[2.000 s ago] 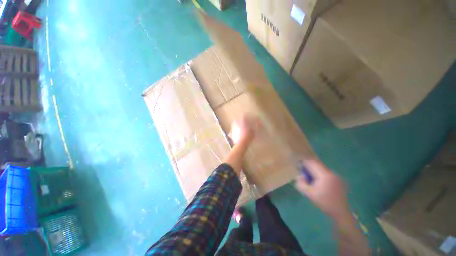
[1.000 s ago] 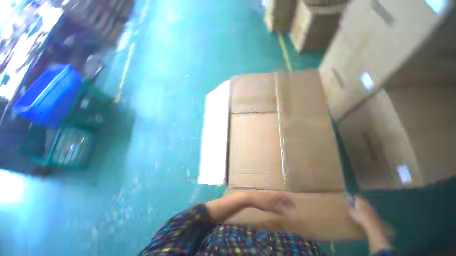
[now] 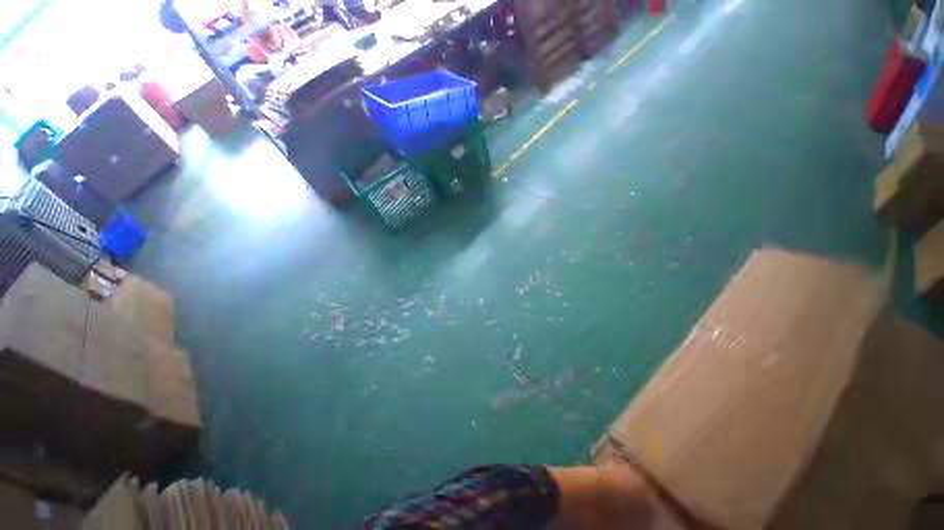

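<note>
A large brown carton (image 3: pixel 761 383) is at the lower right, its near side blurred. My left forearm in a dark plaid sleeve comes in from the bottom edge. My left hand (image 3: pixel 621 499) is at the carton's lower left edge, partly cut off by the picture's bottom; its fingers are hidden. My right hand is not in view. The nippers are not in view.
A blue crate (image 3: pixel 422 112) sits on green crates (image 3: pixel 399 197) beside a long bench. Stacked cartons (image 3: pixel 93 352) and a pile of flat cardboard sheets (image 3: pixel 186 509) are at the lower left. Small cartons (image 3: pixel 916 176) stand at the right edge.
The view has swung left, so the carton now shows at the lower right instead of the middle. My right hand has gone out of view. My left hand is now at the carton's edge.
</note>
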